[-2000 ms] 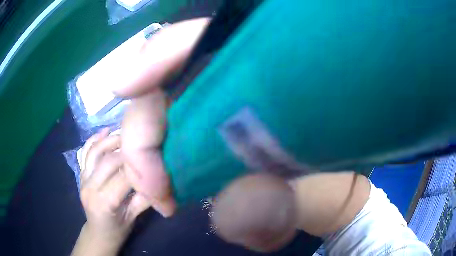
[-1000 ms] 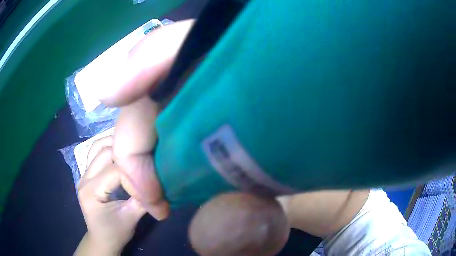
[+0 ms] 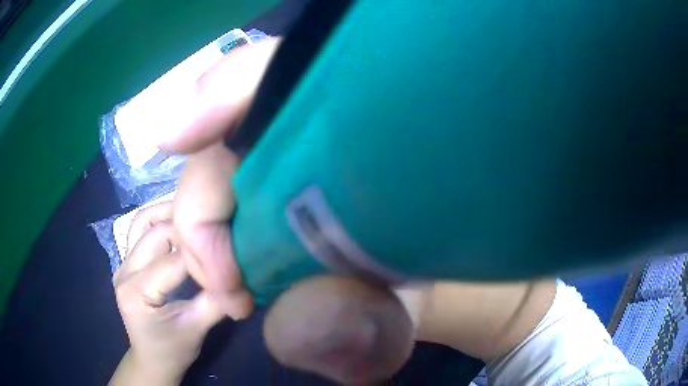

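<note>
A large teal-green electric screwdriver (image 3: 468, 143) fills the upper right, close to the camera and blurred. My right hand (image 3: 215, 219) is wrapped around its lower part, fingers on the left side and thumb below. My left hand (image 3: 158, 294) is at the lower left, its fingers bent over a white unit (image 3: 121, 230) in clear film, mostly hidden. Whether its fingertips hold anything is hidden behind my right fingers. The screwdriver's tip is hidden too. A second white housing (image 3: 143, 124) with a small green circuit board lies above, partly covered by my right fingers.
A black mat (image 3: 53, 279) lies under the units. The green surface (image 3: 45, 151) with a white edge line curves along the left. A tiny silvery sliver lies at the bottom. Striped white-grey stacks (image 3: 645, 324) stand at the lower right beside blue.
The screwdriver and my right hand have shifted left, with my thumb lower than two seconds ago. My left hand has moved slightly down, its fingers bent more. The unit at the top has left view.
</note>
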